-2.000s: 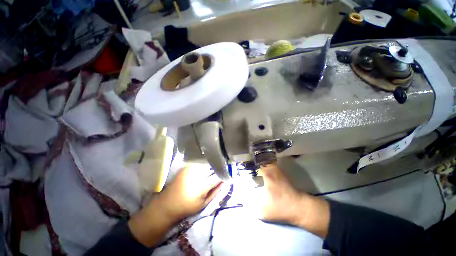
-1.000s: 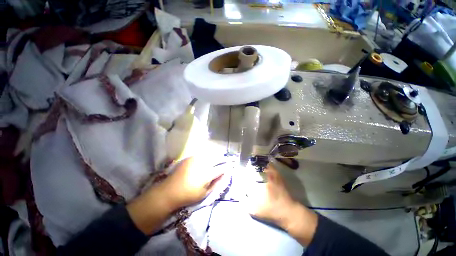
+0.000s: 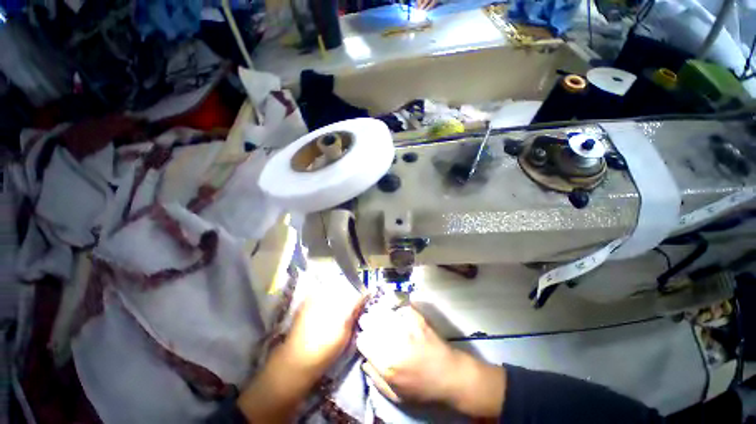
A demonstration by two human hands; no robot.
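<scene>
The beige sewing machine (image 3: 506, 211) crosses the view from the right. Garment cloth (image 3: 186, 286), pale grey with maroon flecked edges, lies heaped left of it and runs under my hands. My left hand (image 3: 319, 327) presses on the cloth just left of the needle area. My right hand (image 3: 410, 352) is close beside it, in front of the presser foot (image 3: 398, 281), fingers bent and holding the cloth edge. Strong glare hides the fingertips and needle. The lamp (image 3: 284, 255) glows left of the needle.
A white tape roll (image 3: 331, 170) sits on the machine's left end. A label ribbon (image 3: 572, 269) and white band (image 3: 651, 186) hang around the arm. Thread cones (image 3: 612, 80) stand behind. Another person's hand (image 3: 427, 4) shows at the top edge.
My right hand has moved left and closer to my left hand, its fingers now bent over the cloth. The view has shifted, and more of the machine arm shows at right.
</scene>
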